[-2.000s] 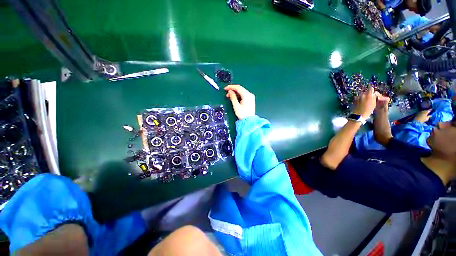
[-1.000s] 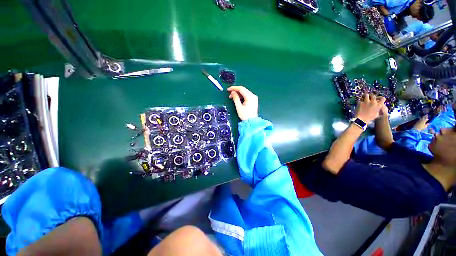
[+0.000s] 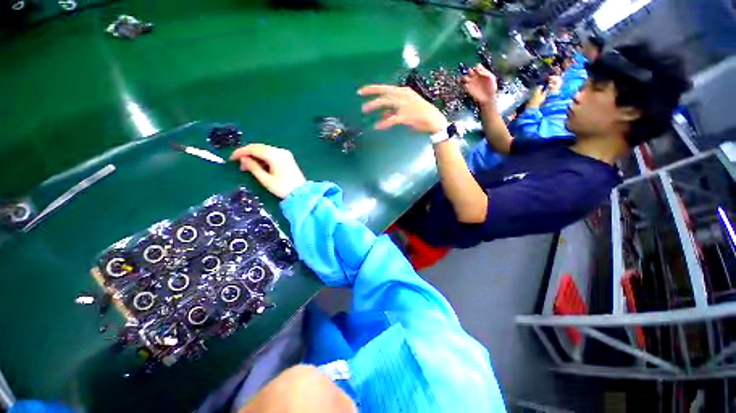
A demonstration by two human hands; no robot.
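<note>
The pocket tray [image 3: 190, 266] lies flat on the green bench, its pockets holding several small dark parts with pale rings. Small loose pieces lie along its left and near edges. My right hand [image 3: 273, 168] rests just beyond the tray's far right corner, fingers curved and thumb apart, with nothing visible in it. A short white marker or small knife [image 3: 202, 154] lies just left of my fingertips. A round dark part [image 3: 224, 136] lies beyond it. My left hand is out of the picture; only a bit of blue sleeve [image 3: 34, 406] shows at the lower left edge.
Long silver tweezers [image 3: 71, 196] lie left of the tray. A small parts cluster [image 3: 337, 133] lies to the right of my hand. A seated neighbour [image 3: 524, 185] reaches an open hand [image 3: 403, 109] above the bench, beside a large parts heap [image 3: 444, 89].
The view has turned right, so the tray appears further left and tilted. My right hand keeps its pose by the marker. The neighbour's hands have parted, and a small cluster now lies nearer me.
</note>
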